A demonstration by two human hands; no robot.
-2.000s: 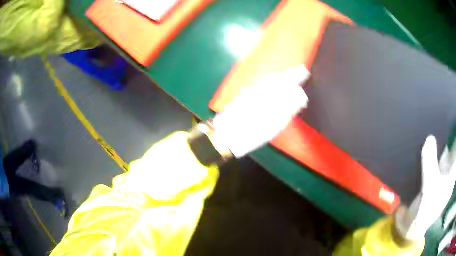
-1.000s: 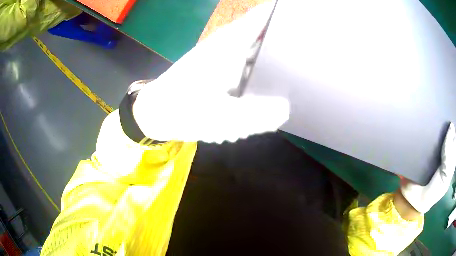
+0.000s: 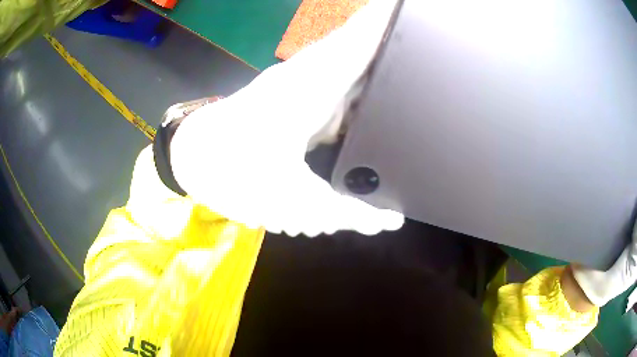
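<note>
A tablet [image 3: 489, 125] fills the right half of the view with its plain grey metal back facing me. A round dark camera shows at its lower left corner. My left hand [image 3: 279, 146], in a white glove with a dark band at the wrist, holds the tablet's left edge, with the thumb at the lower left corner. My right hand [image 3: 614, 275], also in a white glove, holds the lower right corner and is partly cut off by the picture's edge. An orange-red foam pad [image 3: 318, 26] shows behind my left hand, mostly hidden.
The green bench [image 3: 216, 31] runs behind the hands. A second orange-red piece [image 3: 165, 3] is at the top edge. A neighbouring person's yellow sleeve [image 3: 42, 21] and a blue object [image 3: 122, 24] are at upper left. A person in blue [image 3: 31, 335] is at lower left.
The tablet came up off its foam pad into both hands. Over the last second it moved slightly down, and its corner camera, covered by my left thumb before, now shows.
</note>
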